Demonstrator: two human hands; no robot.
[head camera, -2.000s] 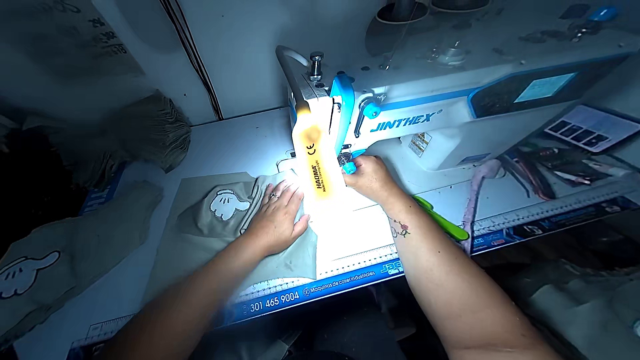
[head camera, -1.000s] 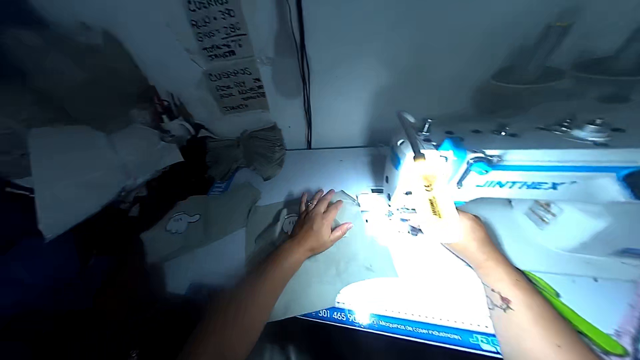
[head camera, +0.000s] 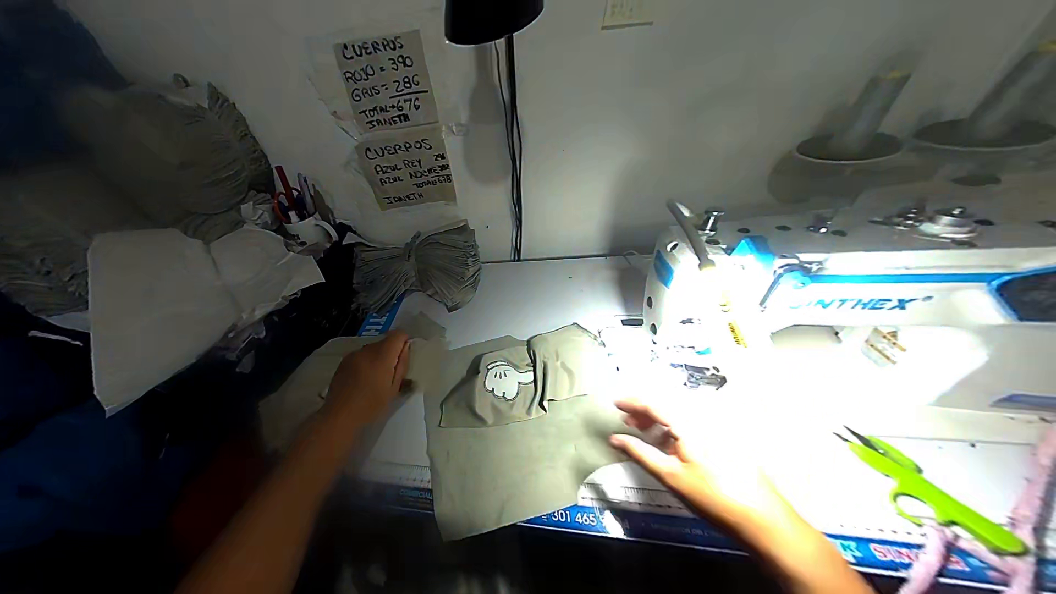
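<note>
A grey-green fabric piece lies on the white table left of the sewing machine. On top of it, a folded smaller piece bears a white cartoon-hand patch; its right end reaches toward the brightly lit needle area. My left hand has its fingers closed on another grey-green fabric piece, further left, and is somewhat blurred. My right hand hovers, fingers apart, at the right edge of the large piece, in front of the machine's head, holding nothing.
Green-handled thread snips and a pink fabric strip lie at the right. A tied fabric bundle stands by the wall. Further left are white paper, a cup holding scissors and heaped fabric. Thread cones stand behind the machine.
My left hand has left the fabric beside the needle and moved left to the other piece. My right hand has come away from the machine's head toward me. The view has swung left.
</note>
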